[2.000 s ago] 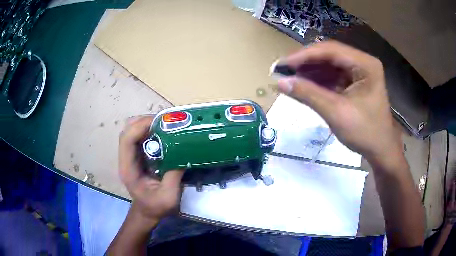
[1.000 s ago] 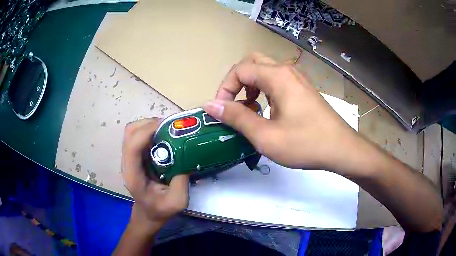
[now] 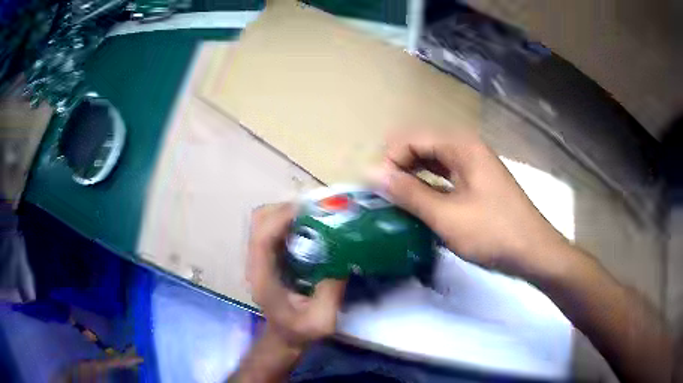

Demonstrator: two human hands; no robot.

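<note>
The view is blurred. My left hand (image 3: 288, 277) holds the glossy green car body (image 3: 374, 243) by its left end, above the white sheet (image 3: 479, 322). A red-orange tail light (image 3: 335, 203) and a round lamp (image 3: 305, 247) show on the shell's left side. A small silver-edged dark plate (image 3: 371, 200) shows near the shell's upper edge. My right hand (image 3: 464, 198) is at the upper right of the shell, its thumb and fingertips close to the plate. Whether the fingertips touch or grip the plate is hidden by blur. The shell's right tail light is not visible.
Tan cardboard (image 3: 322, 97) lies behind the car body, over a paler sheet (image 3: 217, 179). A dark-sided parts box (image 3: 584, 97) stands at the far right. A silver-rimmed dark oval (image 3: 93, 140) is on the green surface at left. A blurred arm (image 3: 97, 366) shows at lower left.
My right hand brought a small dark piece from above the table down to the shell. A plate now shows between the lamps' area and my fingertips. The whole view has shifted, with things lying further right.
</note>
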